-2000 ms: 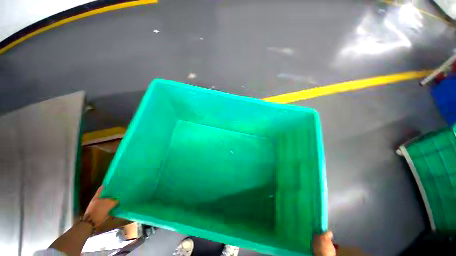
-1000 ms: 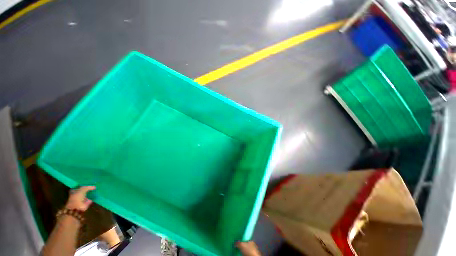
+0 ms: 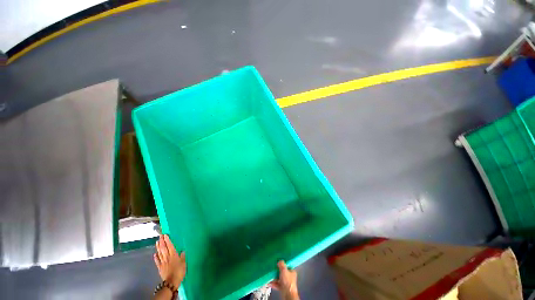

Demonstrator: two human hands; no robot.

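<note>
An empty green bin (image 3: 246, 170) fills the middle of the head view, its open top facing me and its long sides slanting down to the right. My left hand (image 3: 170, 262) is at the lower part of its left rim, fingers spread along the outside and thumb on the inner side. My right hand (image 3: 285, 280) holds the near rim at the bottom, with its fingertips over the edge. The bin's underside is hidden, so I cannot tell if it touches the floor.
A pale, metal-looking tabletop (image 3: 64, 176) is at the left, with a brown carton (image 3: 135, 181) beside it. An open carton with red edging (image 3: 405, 266) stands at the lower right. Another green bin (image 3: 498, 170) and a blue bin (image 3: 519, 82) are at the right. A yellow line (image 3: 375, 80) crosses the grey floor.
The bin has turned clockwise, its long sides now running away from me. Both hands have come closer together along its near end. The view has swung back left from the carton and second green bin.
</note>
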